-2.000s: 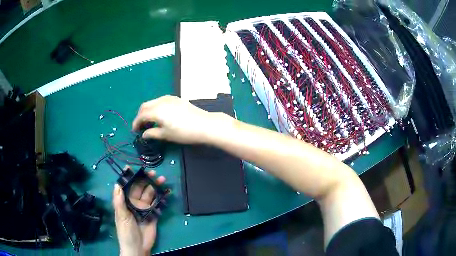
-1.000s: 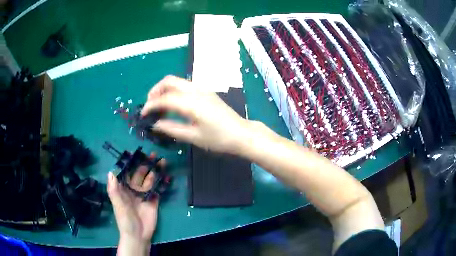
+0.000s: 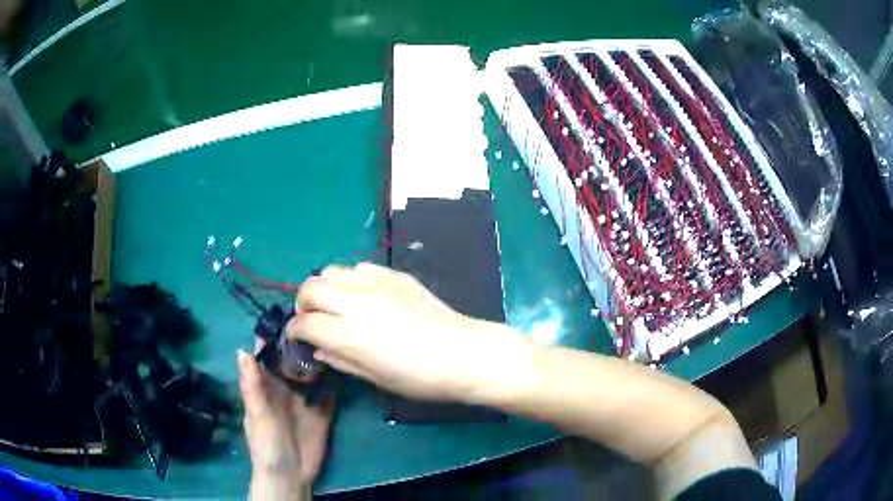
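Observation:
My left hand (image 3: 284,431) is at the lower left, palm up, holding a black plastic housing (image 3: 269,328) that is mostly hidden. My right hand (image 3: 357,318) reaches over it with fingers bent down, holding a dark round wired unit (image 3: 299,360) at the housing. Whether the unit is seated in the ring cannot be told. Red and black lead wires (image 3: 257,284) trail up and left from the hands to small white plugs (image 3: 223,262) over the green bench.
Black adhesive strips (image 3: 446,254) with white backing paper (image 3: 436,127) lie right of the hands. Beyond is a white tray (image 3: 548,161) of wired units, then a clear plastic bag (image 3: 827,196). Black housings (image 3: 147,342) heap at left beside a cardboard box (image 3: 103,245). A dark part (image 3: 78,119) is on the far green surface.
My right hand has moved down from the loose wired units on the bench to my left hand, bringing a unit against the housing. The loose pile's spot is now partly covered. The view has shifted slightly.

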